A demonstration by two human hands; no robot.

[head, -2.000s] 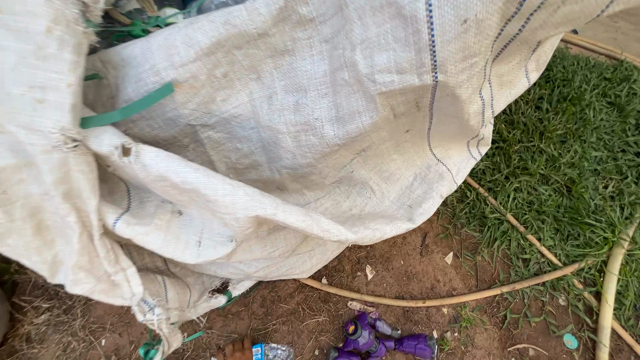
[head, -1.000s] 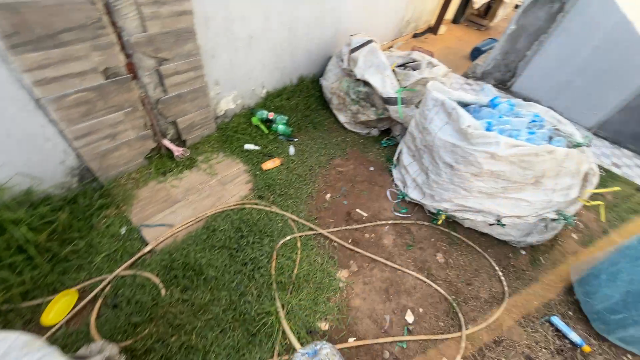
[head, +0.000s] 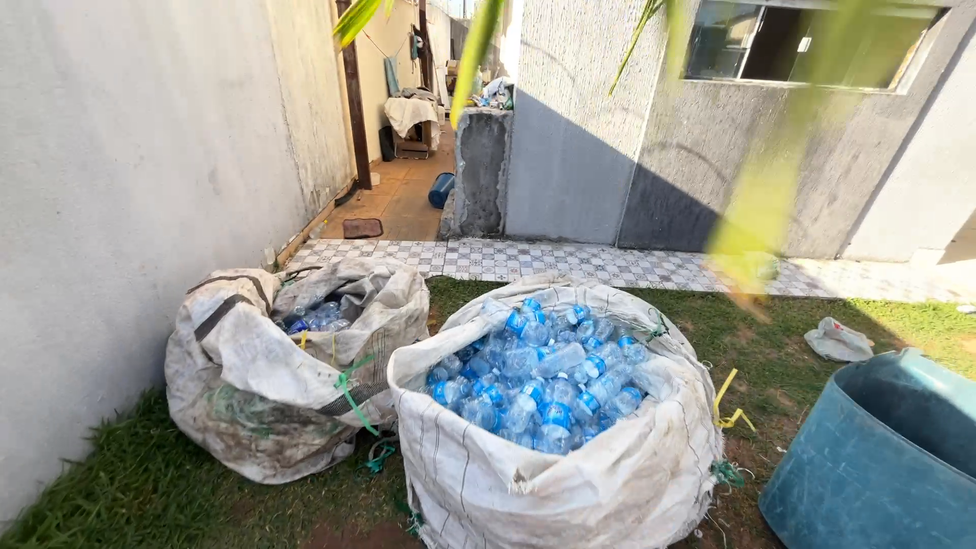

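Observation:
Neither my left hand nor my right hand shows in the head view now. In front of me stands a large white woven sack (head: pixel 549 496), its mouth wide and filled with clear plastic bottles (head: pixel 560 362) that carry blue labels. Beside it on the left slumps a second, dirtier woven sack (head: pixel 259 366) with a folded rim; more plastic bottles (head: pixel 324 314) lie inside. Green ties hang from both sacks, and a yellow strap (head: pixel 728 404) sticks out at the right of the nearer one.
A blue plastic tub (head: pixel 877 465) stands at the lower right, with a pale plastic bag (head: pixel 839 340) on the grass behind it. A plastered wall (head: pixel 130 213) runs along the left. Patterned tiles (head: pixel 534 259) border the house wall. Blurred leaves (head: pixel 785 152) hang close in front.
The view has swung widely, from a close sack and soil, across grass with a looped hose-like strand, to the two sacks and the house wall.

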